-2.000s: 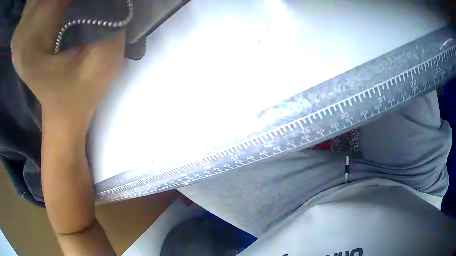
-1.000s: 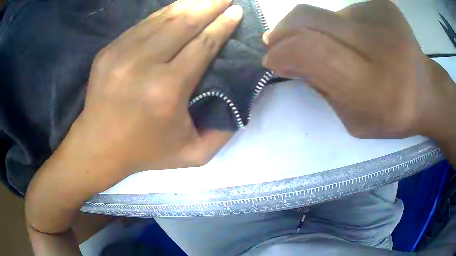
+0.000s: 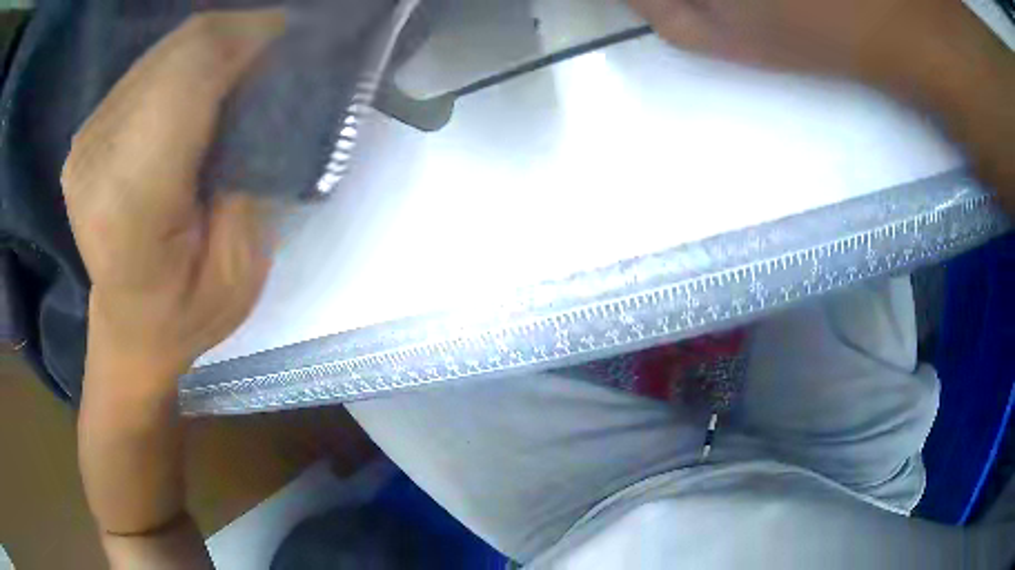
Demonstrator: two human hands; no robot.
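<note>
The dark grey garment (image 3: 295, 100) lies at the upper left, partly under and beside my left hand. A metal zipper (image 3: 343, 145) runs along its right edge, slightly blurred. My left hand (image 3: 167, 189) grips the folded cloth close to the zipper edge, with some fingers hidden by the cloth. My right hand (image 3: 723, 28) is at the top edge, blurred and cut off; its fingers cannot be made out clearly, nor whether they hold anything.
The white table (image 3: 579, 178) has a curved front edge with a ruler strip (image 3: 668, 301). A metal plate (image 3: 479, 45) with a dark gap line lies at the top centre. My grey-clothed lap (image 3: 501, 445) is below, with a brown board (image 3: 256, 468) at the lower left.
The view has shifted. My left hand now holds the cloth further left, folded up, instead of lying flat on it. My right hand has moved up and away from the zipper.
</note>
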